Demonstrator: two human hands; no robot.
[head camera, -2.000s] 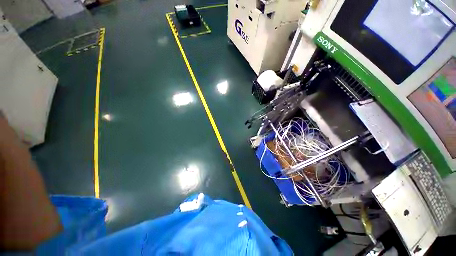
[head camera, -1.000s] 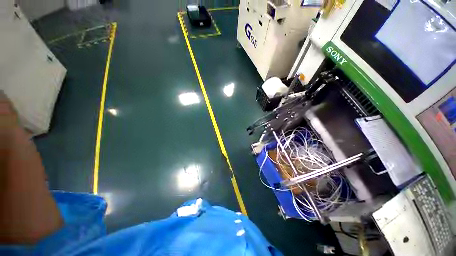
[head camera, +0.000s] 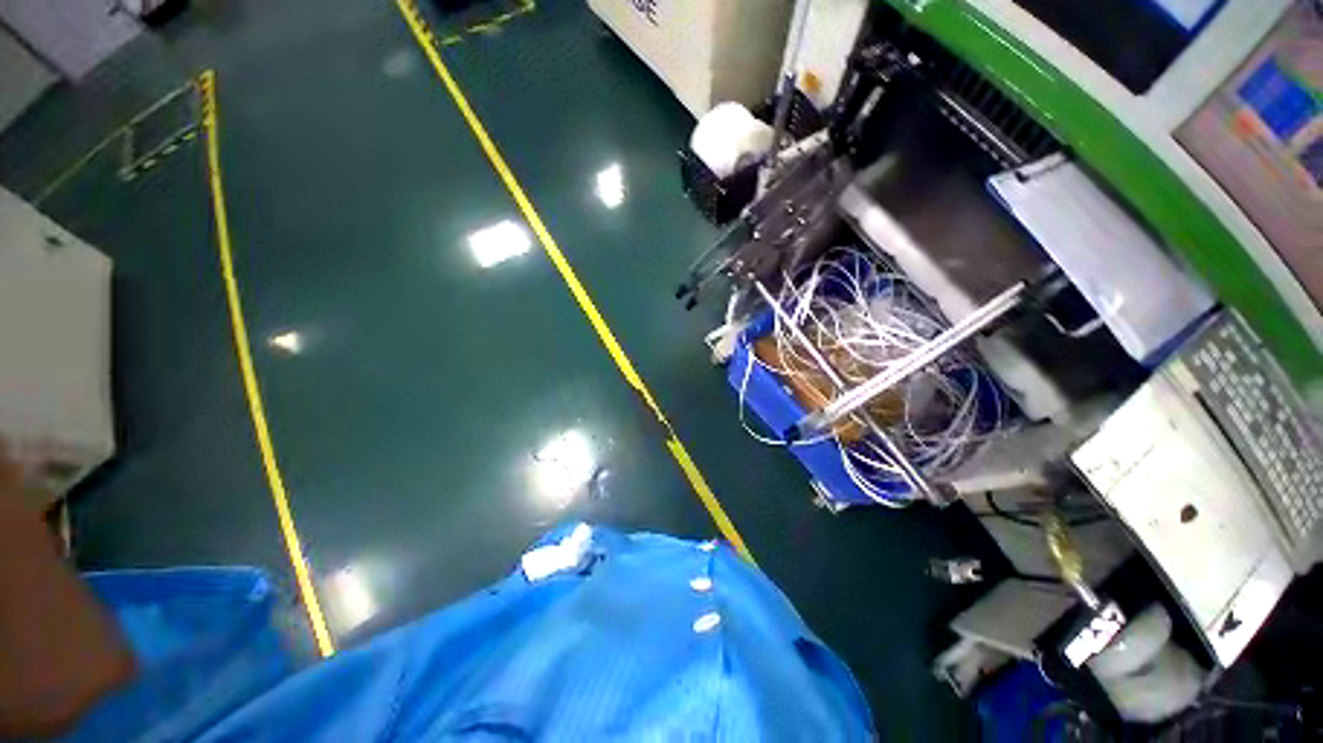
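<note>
A blurred bare part of my left hand or forearm (head camera: 55, 617) fills the lower left edge above a blue sleeve; fingers cannot be made out. My right hand is not in view. On the right, a blue waste bin (head camera: 791, 436) holds tangled whitish strips, with a pale bar across it. Dark metal tape feeders (head camera: 784, 211) stand at its upper left. A document sheet (head camera: 1110, 254) in a blue-edged sleeve lies over the feeder area. A beige keyboard (head camera: 1255, 414) sits beside the off-white mouse shelf (head camera: 1183, 501).
The white and green pick-and-place machine (head camera: 1074, 109) stands upper right, its screen (head camera: 1277, 124) cut off. A black crate (head camera: 714, 186) holds a white item. A white cabinet (head camera: 51, 334) is at left. Yellow lines (head camera: 580, 298) cross the green floor. A stool-like object (head camera: 1146, 668) is lower right.
The view has tilted down and turned: machine, bin and shelf sit higher and slightly left. The stool-like object has come into view lower right. The bare skin at left shows lower and smaller.
</note>
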